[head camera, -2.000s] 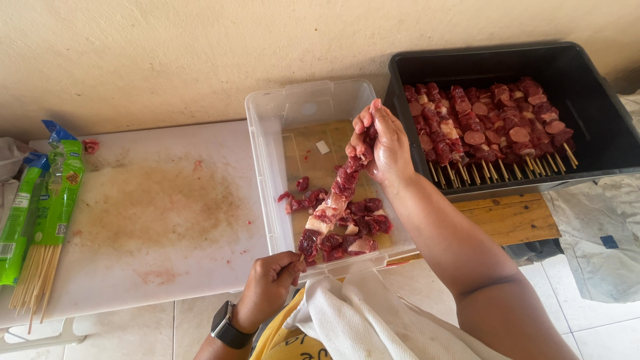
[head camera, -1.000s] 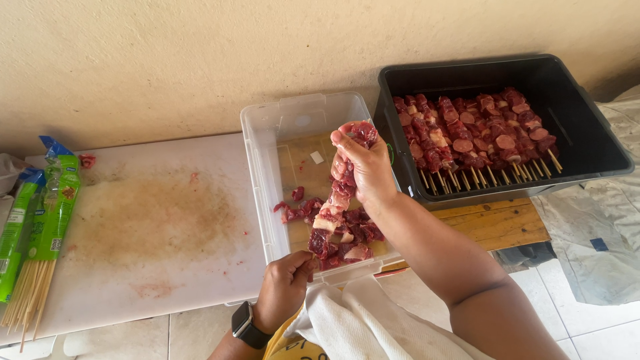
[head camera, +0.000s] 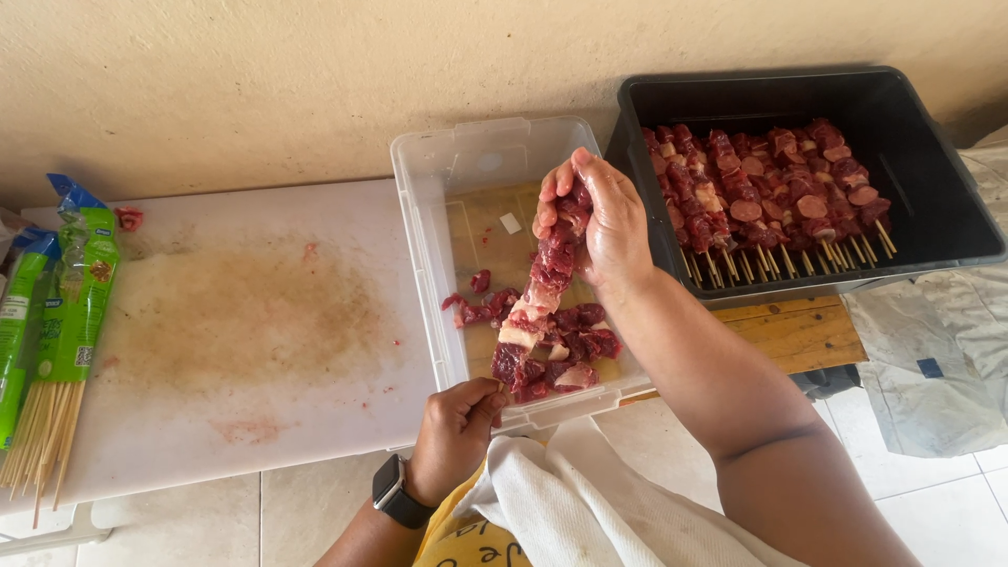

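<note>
My left hand (head camera: 462,421), with a black smartwatch on its wrist, pinches the lower end of a skewer of raw meat (head camera: 542,295). The skewer slants up over a clear plastic bin (head camera: 420,260). Around its upper end my right hand (head camera: 602,216) is cupped, palm and fingers against the meat. Loose raw meat pieces (head camera: 579,339) lie in the bin beneath the skewer, and a small white piece (head camera: 510,224) rests on the bin floor. Most of the stick is hidden by meat and my left fingers.
Many filled meat skewers (head camera: 744,189) lie in a black plastic bin (head camera: 945,197) at right, on a wooden bench (head camera: 787,335). At left, a stained white cutting board (head camera: 260,315) holds green packs of bamboo skewers (head camera: 75,291). A beige wall (head camera: 315,87) stands behind.
My right hand stays at the skewer's upper end, its fingers now more extended along the meat than a second ago. My left hand keeps hold of the lower end.
</note>
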